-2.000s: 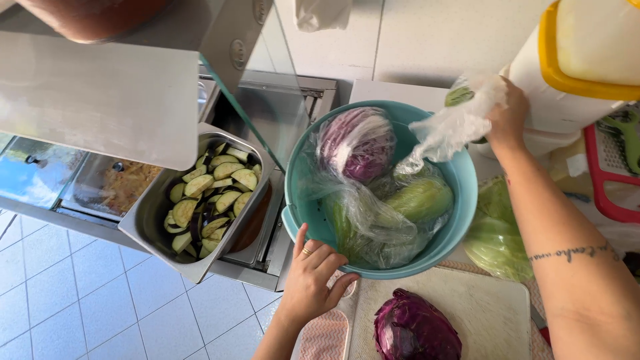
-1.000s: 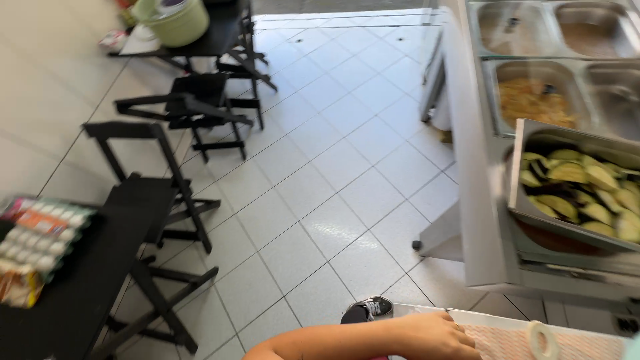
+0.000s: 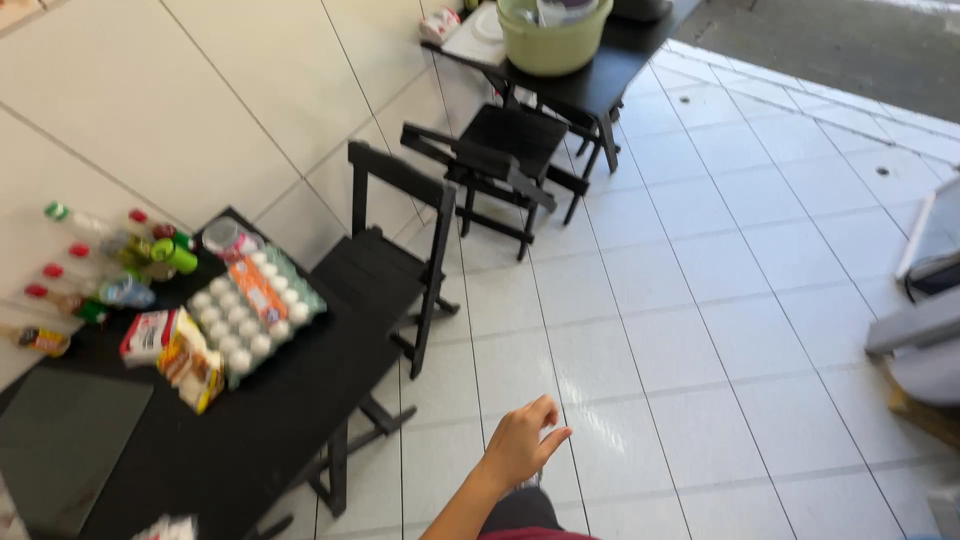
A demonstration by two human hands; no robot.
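Over the tiled floor, at the lower middle of the head view, is my left hand (image 3: pixel 525 442), with its fingers loosely bent, the thumb apart and nothing in it. My right hand is out of view. To the left of my hand is a black table (image 3: pixel 300 405) with a tray of white eggs (image 3: pixel 232 322), a yellow packet (image 3: pixel 191 367), a red and white box (image 3: pixel 148 336) and several bottles (image 3: pixel 124 289). A light green tub (image 3: pixel 553 45) stands on a farther black table (image 3: pixel 607 79).
Black wooden chairs (image 3: pixel 401 176) stand between the tables, along the tiled wall (image 3: pixel 247 97). A dark flat board (image 3: pixel 71 442) lies on the near table. Grey equipment (image 3: pixel 919 322) stands at the right edge, beside the tiled floor (image 3: pixel 675 300).
The view has swung from the counter toward the tables. My right hand, earlier at the plastic bag over the blue tub, has left the view. My left hand has moved off the counter.
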